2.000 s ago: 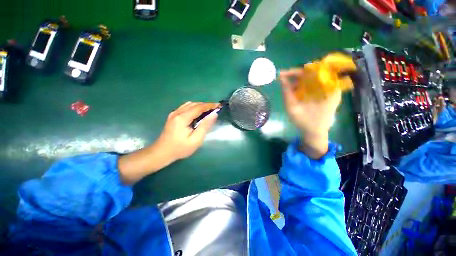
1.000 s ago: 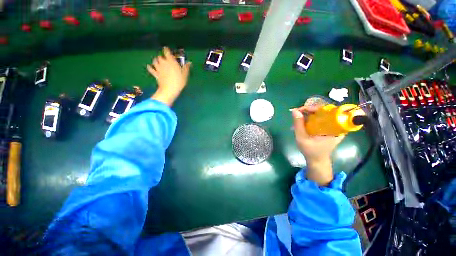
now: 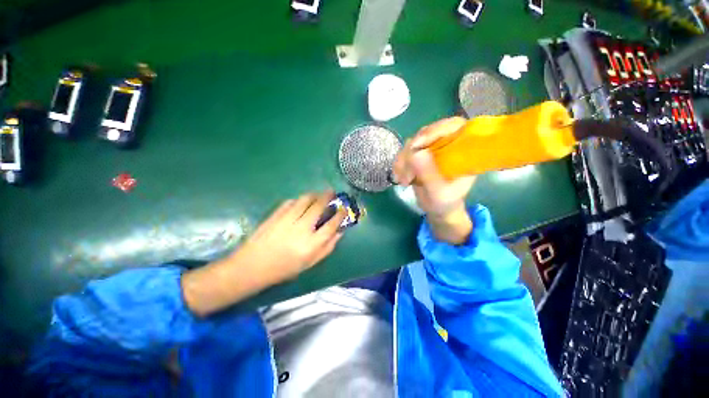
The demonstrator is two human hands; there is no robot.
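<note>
My left hand [image 3: 294, 239] is bare and holds a small dark display unit [image 3: 342, 211] under its fingertips on the green bench. Part of the unit is hidden by the fingers, and its orange-gold end points right. My right hand [image 3: 437, 172] grips a soldering iron [image 3: 505, 141] by its thick yellow-orange handle, with the black cord running off to the right. The iron's tip is hidden or too blurred to tell, near the grey mesh disc [image 3: 370, 158]. The disc lies just above the unit.
A white round pad [image 3: 388, 97], a second mesh disc [image 3: 483, 94] and a white scrap [image 3: 513, 66] lie beyond. A bracket post [image 3: 376, 33] stands at the back. Display units [image 3: 122, 109] and a red scrap [image 3: 124, 182] are left. Black trays [image 3: 614, 311] and a blue sleeve [image 3: 684, 225] are right.
My left hand has come back from the far row of units to the near bench with a unit under it. My right hand has moved left with the iron. The view has shifted.
</note>
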